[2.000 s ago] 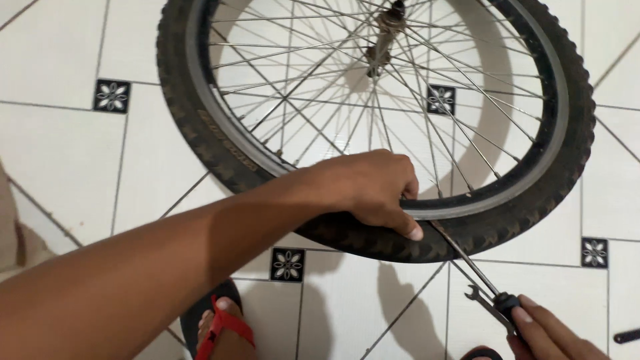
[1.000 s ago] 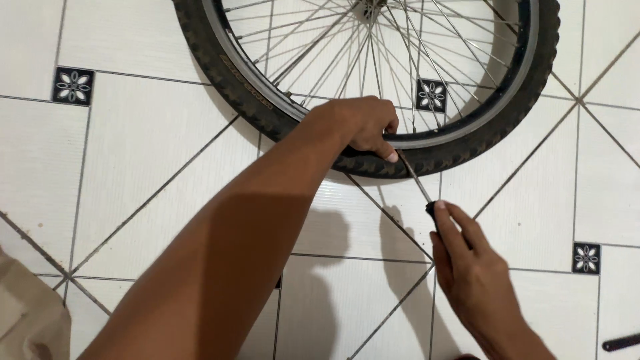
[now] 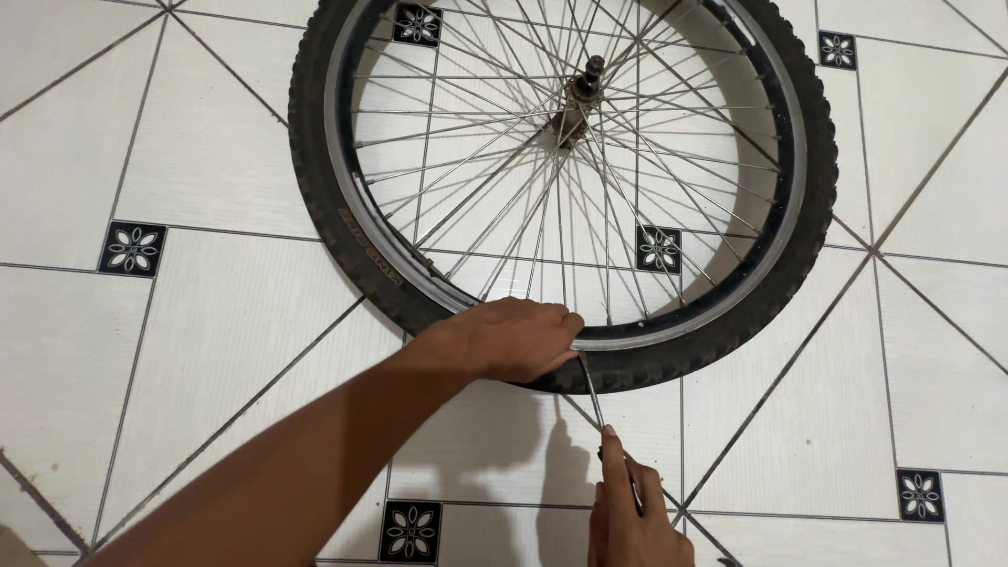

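Note:
A bicycle wheel with a knobby black tire [image 3: 740, 335] lies over the floor, its spokes and hub [image 3: 579, 110] facing up. My left hand [image 3: 516, 339] grips the near part of the tire and the metal rim [image 3: 630, 344], with its fingers curled over the rim. My right hand [image 3: 634, 504] holds a thin metal tool [image 3: 593, 394], which looks like a screwdriver; its handle is mostly hidden by the fingers. The tool's tip meets the edge between tire and rim, just right of my left hand.
White floor tiles [image 3: 787, 425] with dark joints and black flower insets surround the wheel. Shadows of the hands fall on the tiles below the tire. A small dark object [image 3: 728, 562] is cut off at the bottom edge.
The view has shifted. My right hand holds the tool more upright than two seconds ago. My left hand stays on the near part of the tire and rim.

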